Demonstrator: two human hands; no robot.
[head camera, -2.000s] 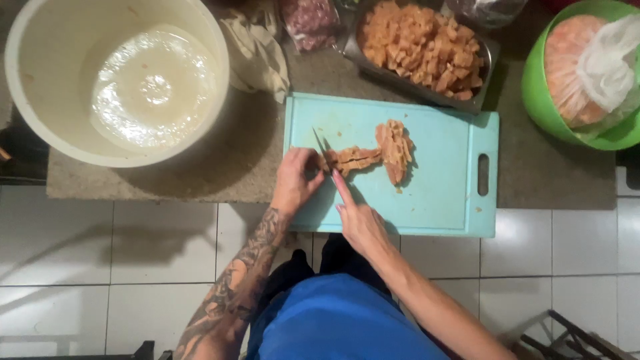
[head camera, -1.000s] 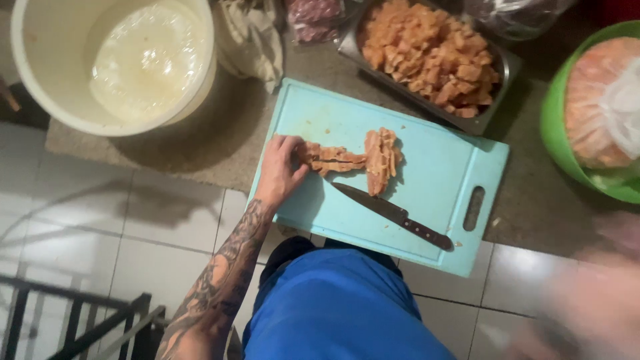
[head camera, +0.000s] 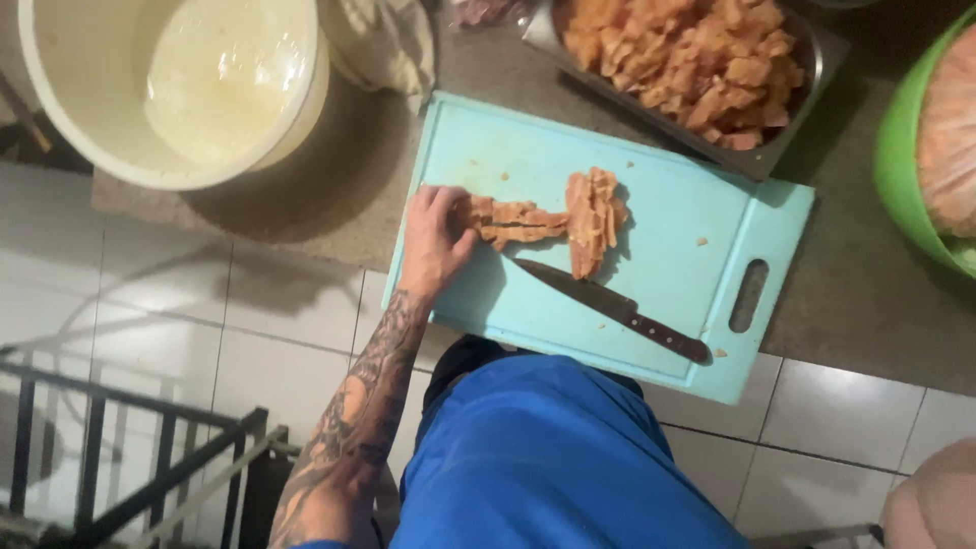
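On the light-blue cutting board (head camera: 488, 305) my left hand (head camera: 438, 236) rests at the left, its curled fingers holding the end of some raw meat strips (head camera: 526, 221). A stack of raw meat slices (head camera: 593, 221) lies crosswise against the strips' right end. Below both, a kitchen knife (head camera: 610, 301) lies flat, its dark riveted handle pointing right and its tip near my left thumb. At the lower right edge of the view is a blurred, cut-off part of what appears to be my right hand or arm (head camera: 930, 496); its fingers cannot be made out.
A metal pan (head camera: 820, 61) of cut meat touches or overhangs the board's upper edge. A large whitish tub (head camera: 309, 114) with cloudy liquid stands upper left, beside a cloth (head camera: 385, 46). A green bowl (head camera: 900, 160) holding a plastic bag is at right. Black metal bars (head camera: 152, 404) stand lower left.
Two seconds ago my right hand was on the knife at the strips; the knife now lies on the board, let go. My right hand has moved away to the lower right. The view has turned.
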